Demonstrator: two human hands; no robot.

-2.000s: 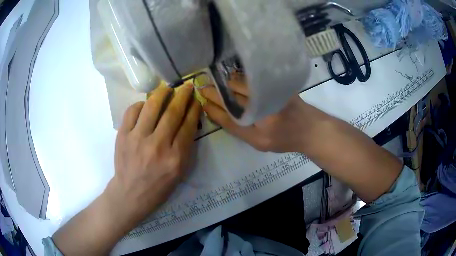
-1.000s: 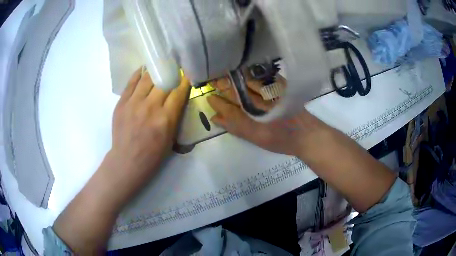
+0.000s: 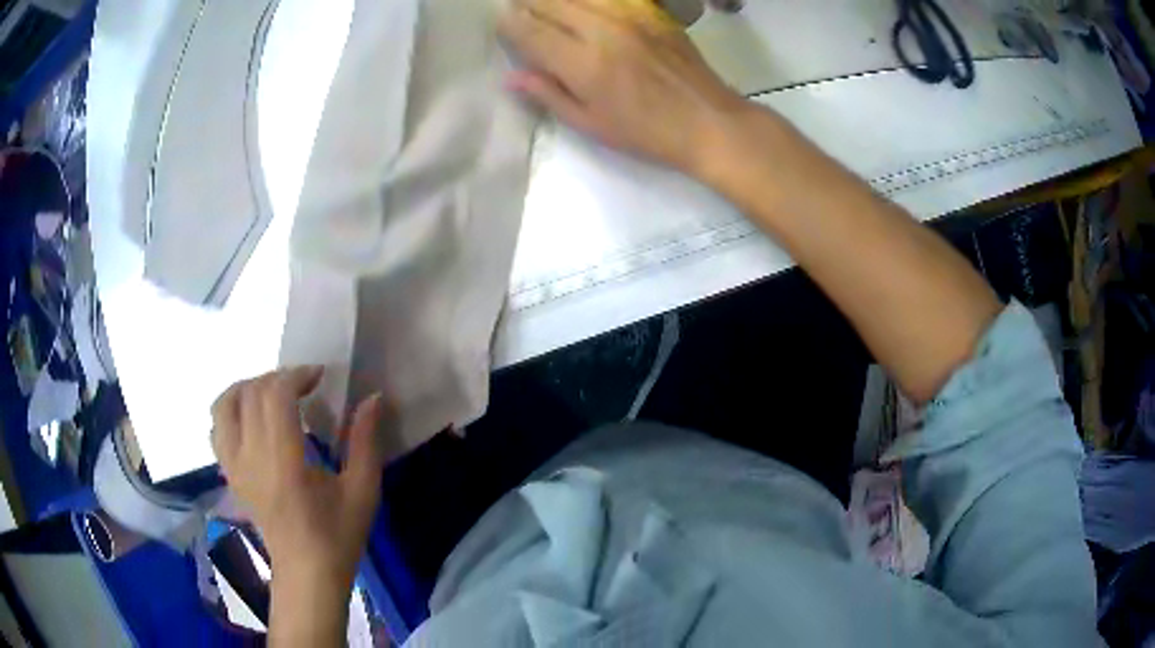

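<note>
A long grey-beige fabric piece lies on the white machine table, wrinkled and layered, its lower end over the front edge. My left hand is at its lower left corner, thumb and fingers apart, fingertips over the cloth; no clear pinch shows. My right hand lies palm down at the top, fingertips at the cloth's right edge beside the yellow lamp glow. Whether it grips the cloth is unclear. The needle area and most of the machine head are out of view.
Curved grey pieces lie flat at left. Black scissors lie at upper right. A printed ruler runs along the front of the table. Blue bins and scraps are at the left, beyond the edge. Pinkish cloth shows below right.
The view has shifted, and the machine head has left most of it. My left hand has moved from near the needle to the cloth's lower end. Much more cloth shows, extending towards me.
</note>
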